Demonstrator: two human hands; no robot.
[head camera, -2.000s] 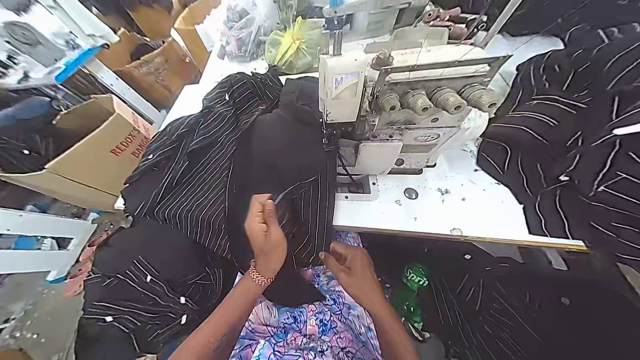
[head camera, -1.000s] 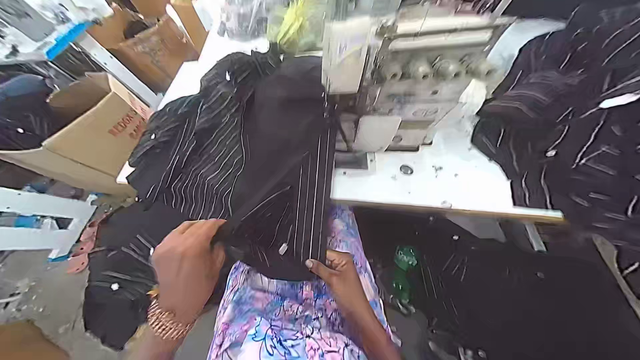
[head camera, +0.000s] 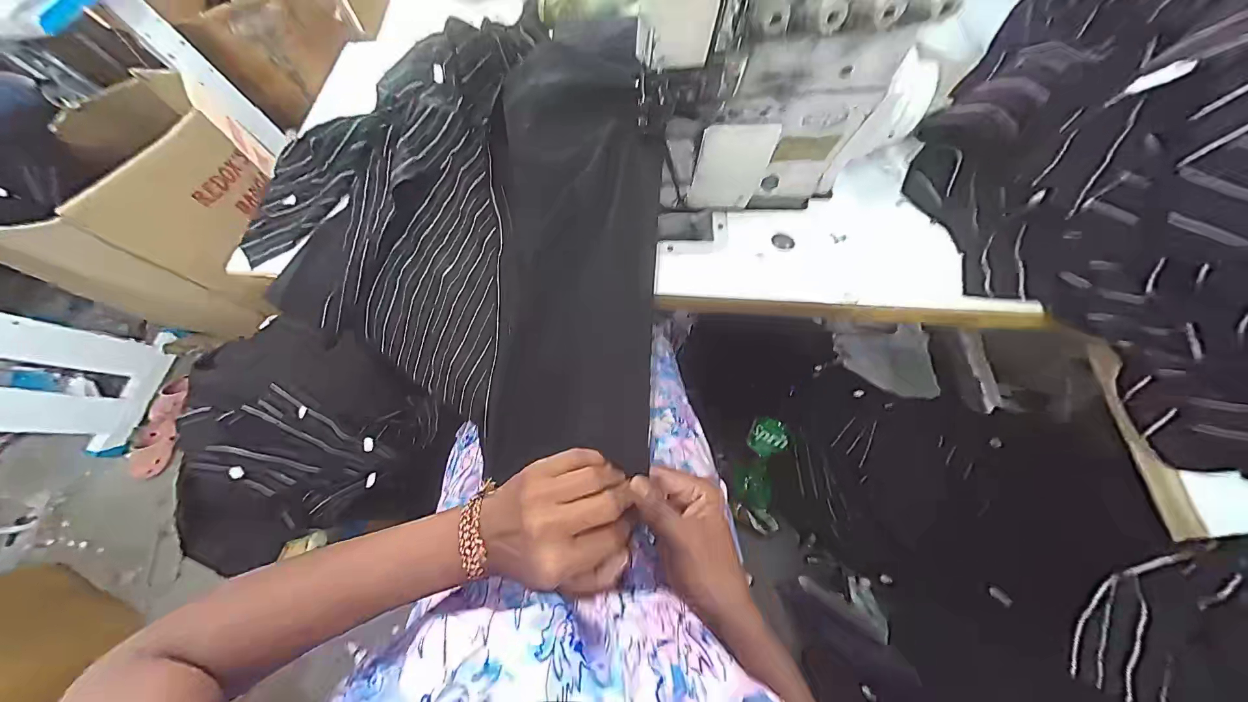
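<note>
A black fabric piece (head camera: 580, 263) runs from the head of an overlock sewing machine (head camera: 770, 117) down to my lap, its plain side up. My left hand (head camera: 561, 522), with a beaded bracelet at the wrist, is closed on its lower end. My right hand (head camera: 682, 512) pinches the lower right corner, fingertips touching those of my left hand. The fabric's right edge lies near the machine's needle area, where the detail is blurred. Black pinstriped fabric (head camera: 439, 263) lies bunched to the left of the plain piece.
A pinstriped pile (head camera: 1121, 175) covers the table's right side. The white table (head camera: 829, 263) has a wooden front edge. More dark fabric (head camera: 312, 439) hangs at left, beside a cardboard box (head camera: 166, 205). A green bottle (head camera: 756, 468) and dark fabric (head camera: 955, 507) are below the table.
The striped part between my hands no longer shows; the plain black side now lies smooth down to my lap. My left hand has moved right, up against my right hand. The view has moved closer.
</note>
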